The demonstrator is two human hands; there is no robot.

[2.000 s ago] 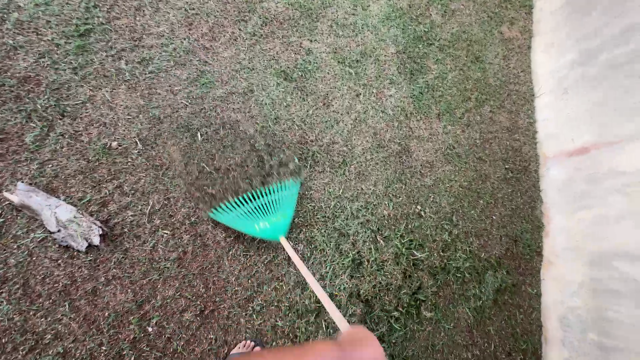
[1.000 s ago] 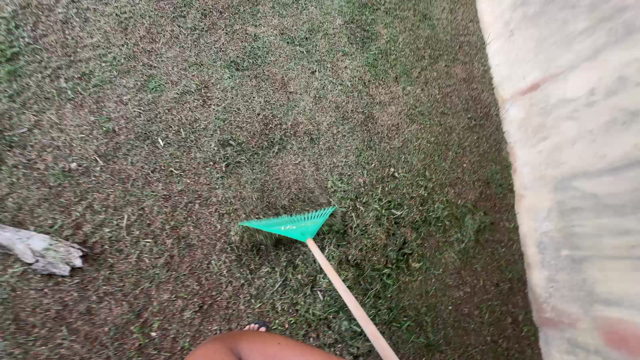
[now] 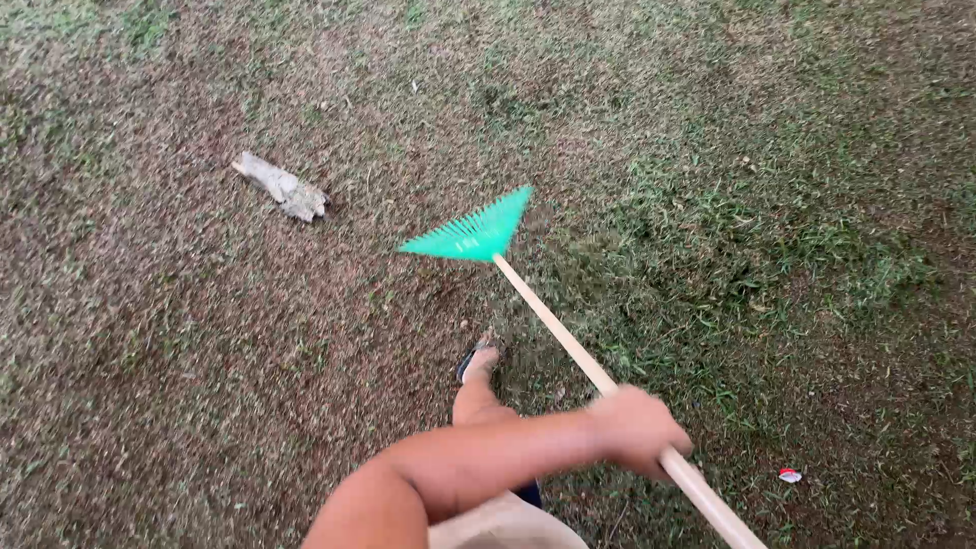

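My left hand (image 3: 640, 431) is closed around the pale wooden handle (image 3: 553, 324) of a leaf rake, low in the view and right of the middle. The arm reaches across from the lower left. The rake's green fan-shaped plastic head (image 3: 480, 232) is near the middle of the view, its tines towards the upper left, over short, dry grass. Whether the tines touch the ground I cannot tell. Loose grass clippings (image 3: 595, 267) lie just right of the head. The handle runs out of view at the bottom right, and my right hand is not in view.
A weathered piece of wood (image 3: 284, 185) lies on the ground at the upper left. My sandalled foot (image 3: 480, 360) is below the rake head. A small red and white scrap (image 3: 790, 476) lies at the lower right. Greener grass (image 3: 831, 267) grows on the right.
The view has shifted widely, and the pale surface at the right has left it. My left hand now shows on the handle; one second ago it was out of view. The rake head has changed its tilt.
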